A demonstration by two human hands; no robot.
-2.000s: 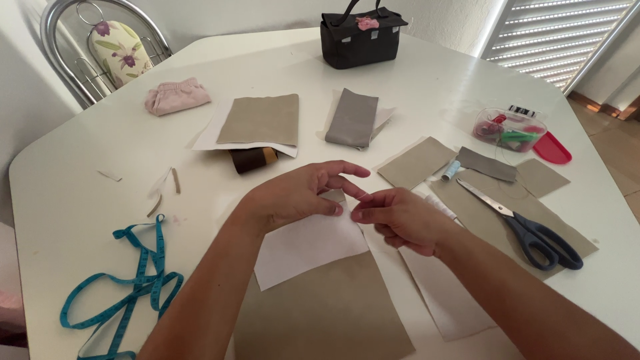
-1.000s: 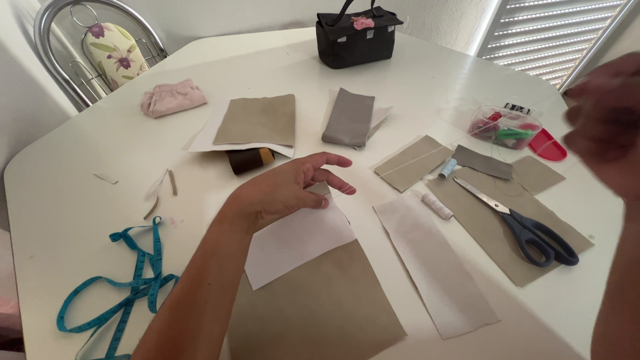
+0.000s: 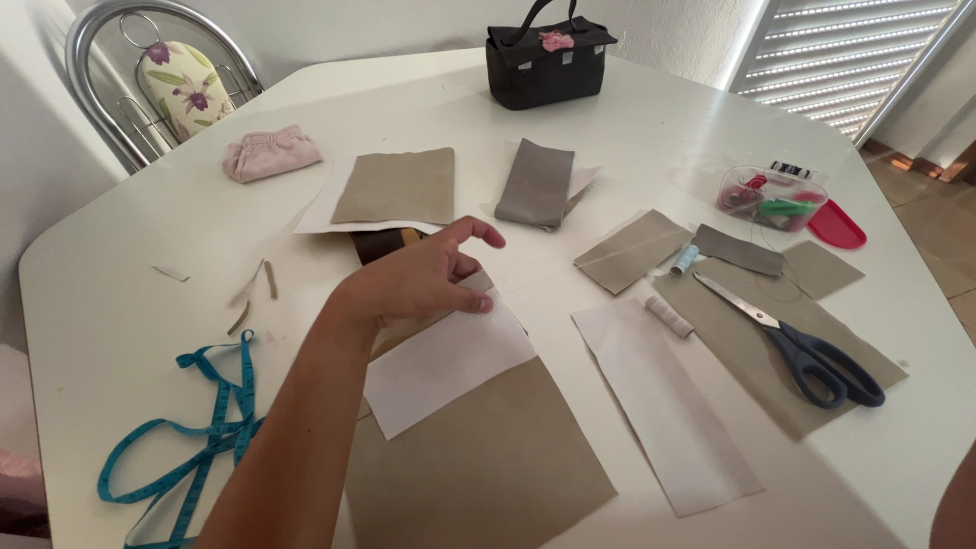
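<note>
My left hand (image 3: pixel 438 278) holds the upper edge of a folded white-backed taupe piece (image 3: pixel 450 370), with the thumb on its face and the index finger raised. Some of the fingers are hidden behind the hand. Under that piece lies a larger taupe sheet (image 3: pixel 488 457) of leather-like material. My right hand is out of view; only a sliver of arm shows at the right edge. A long whitish strip (image 3: pixel 671 412) lies to the right, beside a pale thread spool (image 3: pixel 669 316). Scissors with dark blue handles (image 3: pixel 793 343) rest on another taupe piece (image 3: pixel 862 366), near a light blue spool (image 3: pixel 685 260).
A teal tape measure (image 3: pixel 217 427) lies loosely at left, near thin offcuts (image 3: pixel 271 280). Farther back are a pink cloth (image 3: pixel 272 155), stacked taupe sheets (image 3: pixel 396 187), a folded grey piece (image 3: pixel 536 183), a black handbag (image 3: pixel 545 69) and a clear plastic box (image 3: pixel 770 198) with its red lid (image 3: pixel 837 223).
My right hand was beside my left two seconds ago, then raised at the far right, and is now out of view. My left hand has stayed at the piece's upper edge.
</note>
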